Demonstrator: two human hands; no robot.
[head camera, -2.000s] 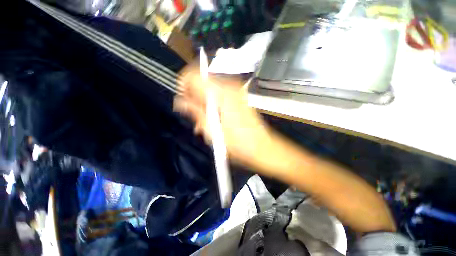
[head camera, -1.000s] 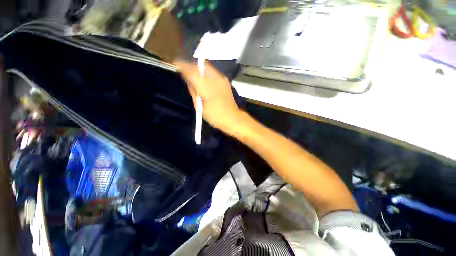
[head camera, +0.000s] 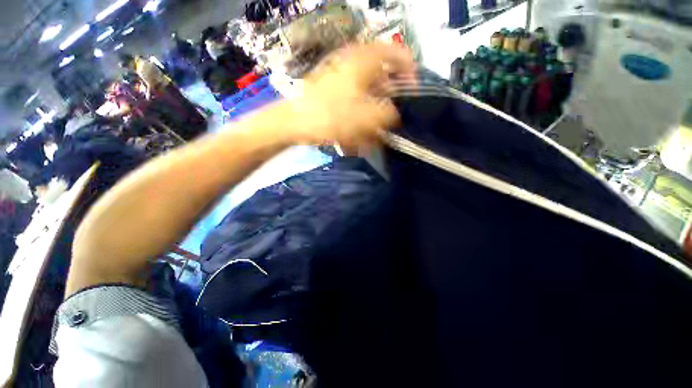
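Observation:
My left hand (head camera: 353, 102) reaches up from the lower left and is blurred. Its fingers are closed on the upper edge of a dark navy garment (head camera: 501, 280). The garment hangs from the hand and spreads to the right, past the picture's edge. Pale piping lines (head camera: 523, 193) run from the hand down to the right, one along the top edge and one lower. My right hand is not visible; it is outside the picture or hidden by the cloth.
The off-white sewing machine head (head camera: 622, 83) with a blue oval badge stands at upper right. Thread cones (head camera: 508, 83) are behind the garment. A wrinkled dark garment pile (head camera: 281, 220) with white lines lies below my forearm. Blue crates (head camera: 246, 95) stand farther back.
The view has swung left and up. The right arm with the white stick has left view. My left arm now shows, holding the garment edge raised; the metal machine plate is out of view.

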